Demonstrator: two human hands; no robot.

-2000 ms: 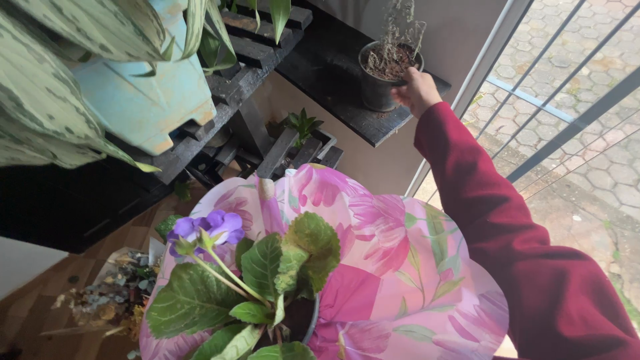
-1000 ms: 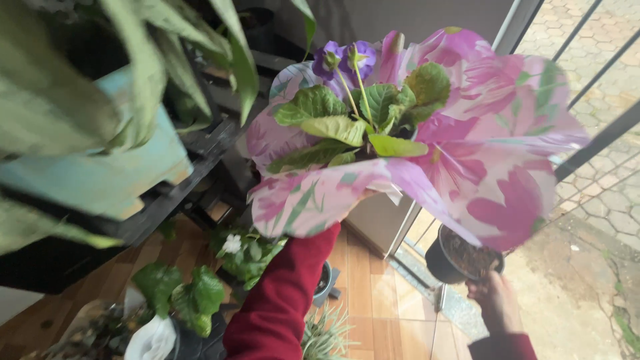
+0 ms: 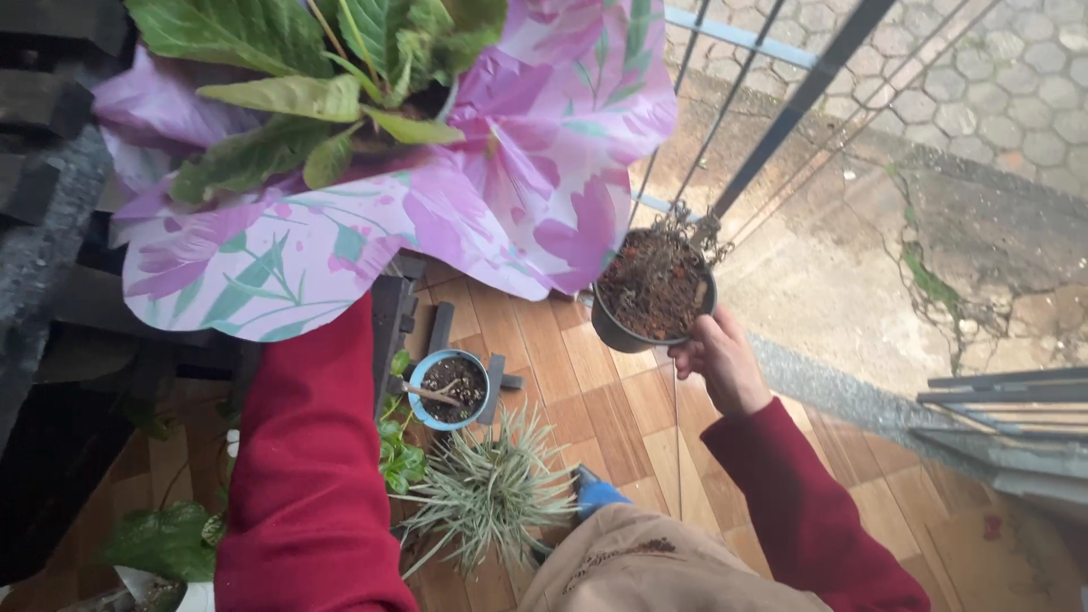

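Note:
My right hand point(image 3: 721, 357) grips the rim of a dark plastic pot point(image 3: 627, 338) with brown soil and a dried-up plant point(image 3: 671, 242). The pot is over the wood-look floor beside the barred glass door. My left arm reaches up under a leafy potted plant point(image 3: 280, 85) in pink floral wrapping paper point(image 3: 340, 255). The paper hides my left hand, so its grip does not show. The wrapped plant fills the upper left, and its flowers are mostly out of frame.
A light blue pot point(image 3: 487, 387) of soil and a spiky grey-green plant point(image 3: 493, 484) stand low near my feet. Dark slatted shelving point(image 3: 51, 187) is on the left. The barred door point(image 3: 790, 102) is at the right, with paving beyond. A leafy plant point(image 3: 166, 540) is at lower left.
The pot with the dried plant was on a dark shelf two seconds ago; my right hand has carried it off and holds it by the door. The view has shifted strongly.

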